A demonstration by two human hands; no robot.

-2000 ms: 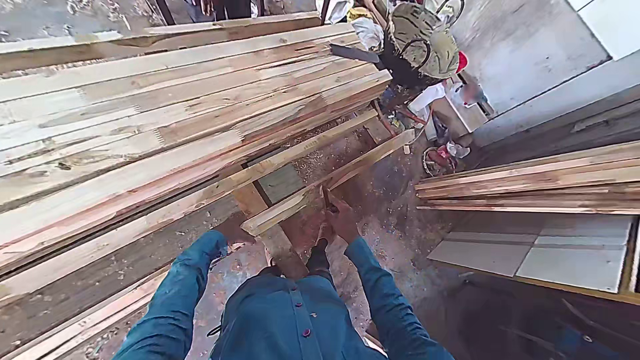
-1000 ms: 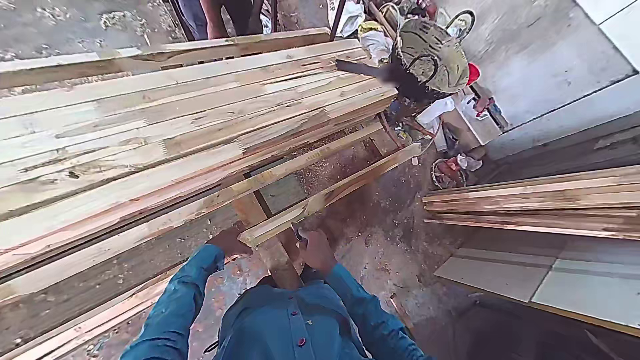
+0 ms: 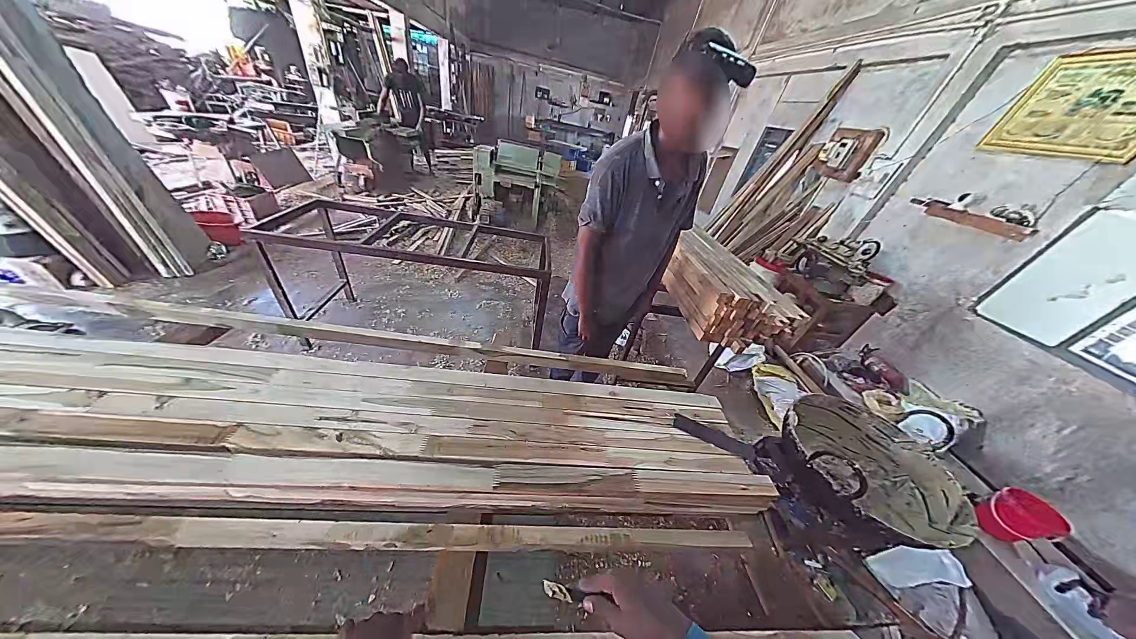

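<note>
At the bottom edge of the head view, my right hand [image 3: 635, 605] is closed around a small dark tool [image 3: 581, 596], whose kind I cannot tell; a pale chip or tip shows at its end. My left hand [image 3: 386, 625] is mostly cut off by the frame, and its fingers are too dark to read. A wooden strip [image 3: 745, 635] runs along the bottom edge beside the hands. Beyond them lies another long wooden strip [image 3: 355, 535] across a wooden crosspiece [image 3: 454, 590]. Past that is a broad stack of long jointed boards [image 3: 355, 441].
A person in a grey shirt [image 3: 635, 217] stands across the boards, near a metal table frame [image 3: 399, 257]. At right are a stack of timber [image 3: 732, 288], a large cloth-covered bundle [image 3: 879, 470] and a red bucket [image 3: 1023, 515]. Another person [image 3: 406, 98] works farther back.
The view has swung up strongly, bringing the workshop and the standing person into sight. My hands, earlier in fuller view at the narrow strip's near end, now show only at the bottom edge.
</note>
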